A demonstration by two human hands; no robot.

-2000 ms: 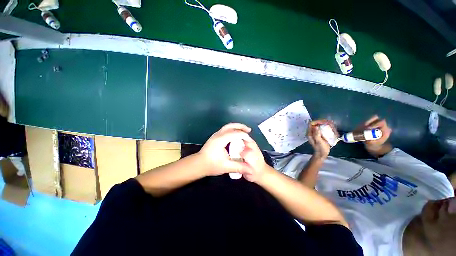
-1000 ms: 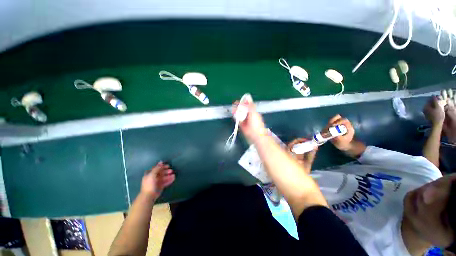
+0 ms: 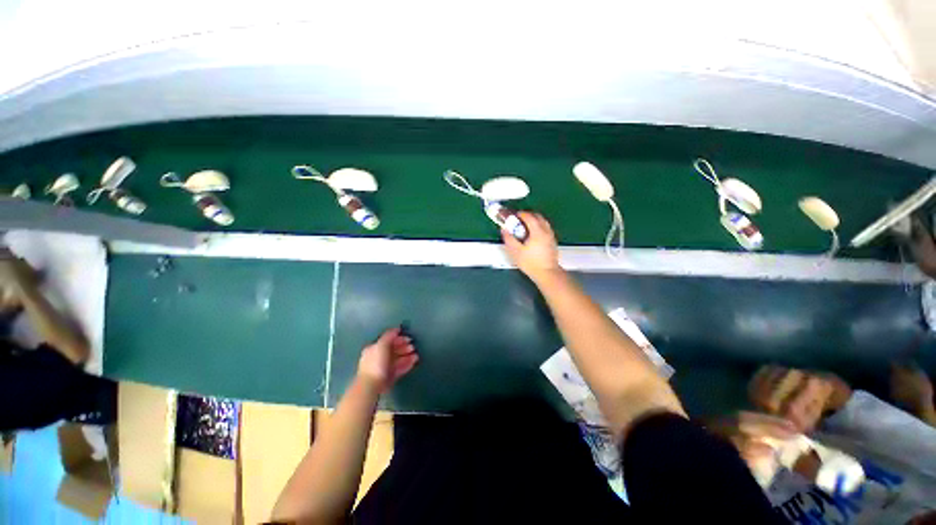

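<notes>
My right hand (image 3: 536, 248) reaches over the pale rail onto the green belt. Its fingers are closed around the lower end of a striped cylinder (image 3: 503, 217) with brown, white and blue bands. A cream oval (image 3: 505, 189) lies just behind it, and a white cord loop (image 3: 464, 184) points left. My left hand (image 3: 390, 357) is over the dark green bench, empty, with fingers loosely curled and apart. A single cream oval (image 3: 592, 180) with its cord hanging toward the rail lies right of my right hand.
More corded charms (image 3: 354, 195) lie spaced along the belt. The rail (image 3: 452, 252) separates belt and bench. A printed paper sheet (image 3: 641, 344) lies partly under my right forearm. A neighbour's hands (image 3: 785, 410) hold a pale piece at lower right. Another person sits at far left. Cardboard boxes (image 3: 275, 451) stand below.
My hands have parted from their clasp. The white oval held in my right hand a second ago now appears to lie on the belt. My right hand is now at the striped cylinder to its left.
</notes>
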